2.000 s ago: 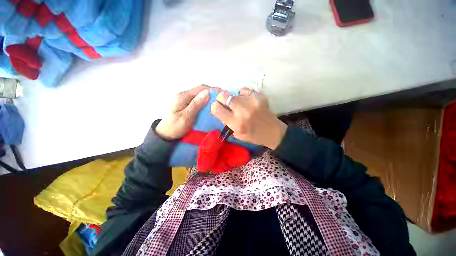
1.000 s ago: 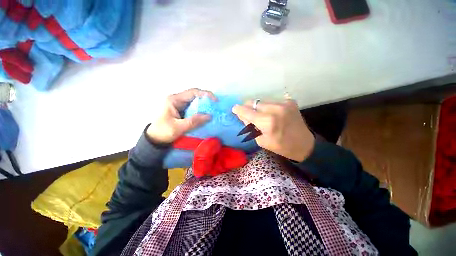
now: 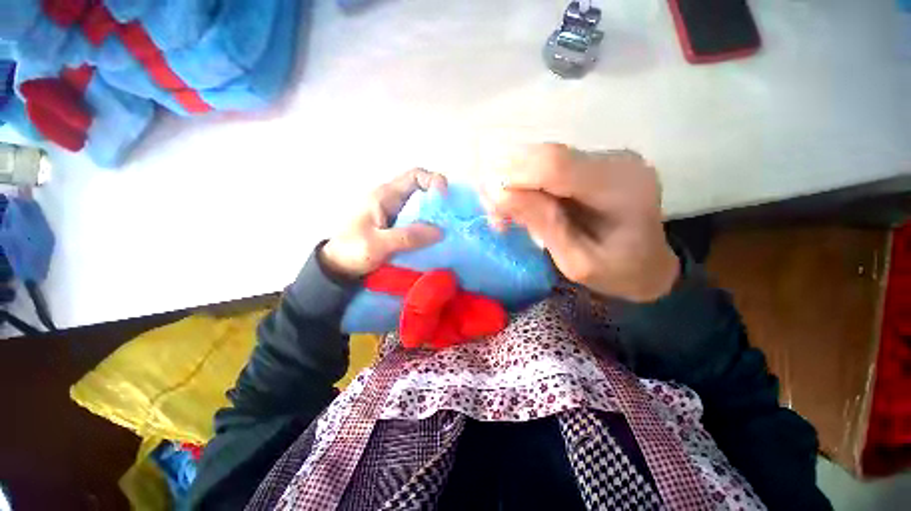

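Note:
A light blue plush piece (image 3: 484, 261) with a red band is held over the table's front edge, above my lap. A puffy red bow (image 3: 445, 311) sits on its near side. My left hand (image 3: 390, 228) grips the plush piece at its left and upper edge, thumb on top. My right hand (image 3: 594, 220) is raised at the right of the piece, fingers pinched together and slightly blurred. A faint pale line, likely thread, shows between the piece and the right fingertips. No needle can be made out. The dark snips are not visible now.
Blue plush pieces with red bands (image 3: 215, 50) are heaped at the back left of the white table (image 3: 400, 110). A spool (image 3: 22, 165) lies at the left edge. A metal object (image 3: 574, 42) and a phone (image 3: 715, 28) lie at the back. A yellow sack (image 3: 165, 374) and cardboard box (image 3: 799, 319) stand below.
My right hand has moved up and right, away from the plush piece. The black blades seen at that hand before are now out of sight. My left hand keeps its grip.

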